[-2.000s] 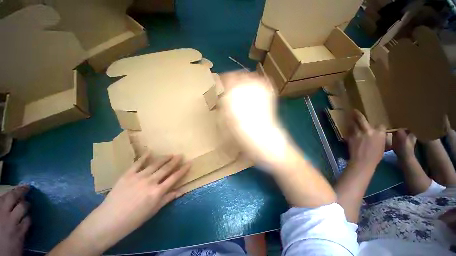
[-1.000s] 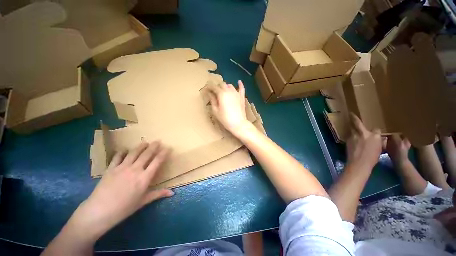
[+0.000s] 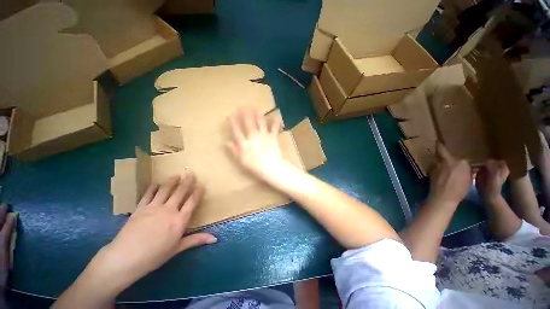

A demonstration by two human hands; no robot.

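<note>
A brown box blank (image 3: pixel 211 102) lies in front of me with its rounded lobes pointing away. It rests on at least one more blank, whose edges show below it. A left side flap (image 3: pixel 143 174) and a right side flap (image 3: pixel 310 143) are partly raised. A small corner flap (image 3: pixel 167 139) is folded inward at the left. My left hand (image 3: pixel 160 214) lies on the near left part, fingers spread and thumb over the near edge. My right hand (image 3: pixel 256 145) is spread, slightly blurred, on the middle right of the blank. Neither hand grips anything.
Stacked open boxes (image 3: pixel 386 75) stand at the upper right, with a thin cardboard scrap (image 3: pixel 292 78) beside them. More open boxes (image 3: pixel 60 130) are at the left. At the right, another person's hands (image 3: pixel 452 180) hold a part-folded box (image 3: pixel 461 114). Another hand shows at the left edge.
The blank has turned to lie straighter and its near strip now lies flat. My right hand has moved from the right edge flaps onto the panel. My left hand has barely moved.
</note>
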